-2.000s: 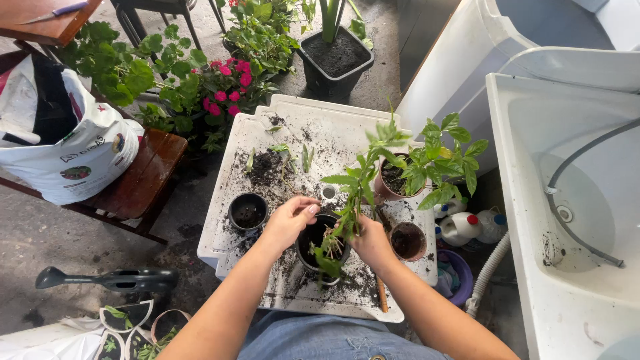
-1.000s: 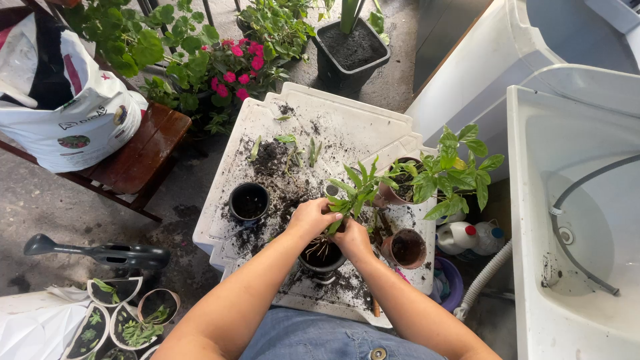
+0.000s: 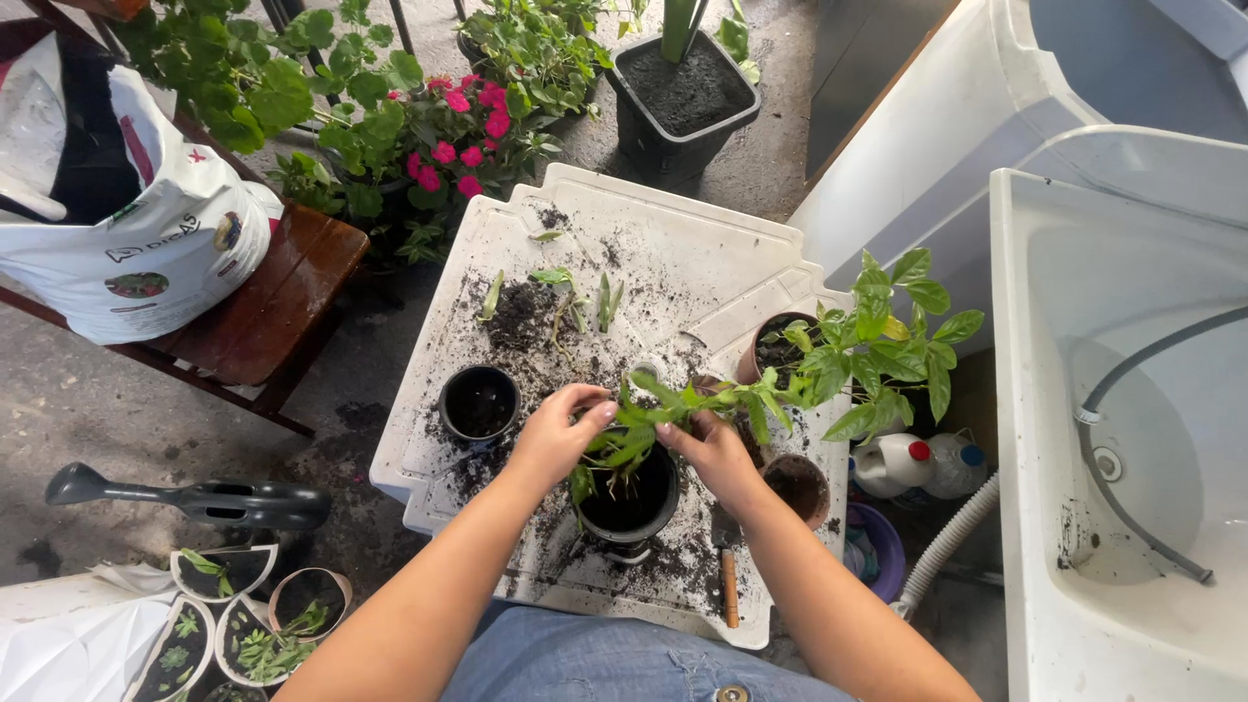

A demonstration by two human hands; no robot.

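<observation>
A leafy green plant cutting (image 3: 629, 444) lies over the mouth of a black plastic pot (image 3: 632, 507) at the near middle of a soil-strewn white plastic table (image 3: 673, 219). My right hand (image 3: 715, 450) grips its stems from the right. At the leaves' left side is my left hand (image 3: 567, 429), thumb and fingers apart; whether it touches a leaf is unclear. Left of it stands a smaller black pot (image 3: 479, 403). Beyond my right wrist are a brown pot of soil (image 3: 798, 487) and a potted leafy plant (image 3: 877, 356). A wooden-handled trowel (image 3: 729, 585) lies beside my right forearm.
A soil heap (image 3: 522, 314) with loose leaves lies on the table's far left. Around it stand a white soil bag (image 3: 156, 253) on a wooden chair (image 3: 283, 292), a square black pot (image 3: 684, 88), pink flowers (image 3: 468, 146), a white sink (image 3: 1063, 390), bottles (image 3: 902, 460) and small planters (image 3: 263, 634).
My hands were close together over the pot one second ago; now they are farther apart, and the cutting lies more sideways, its leafy tip toward the right.
</observation>
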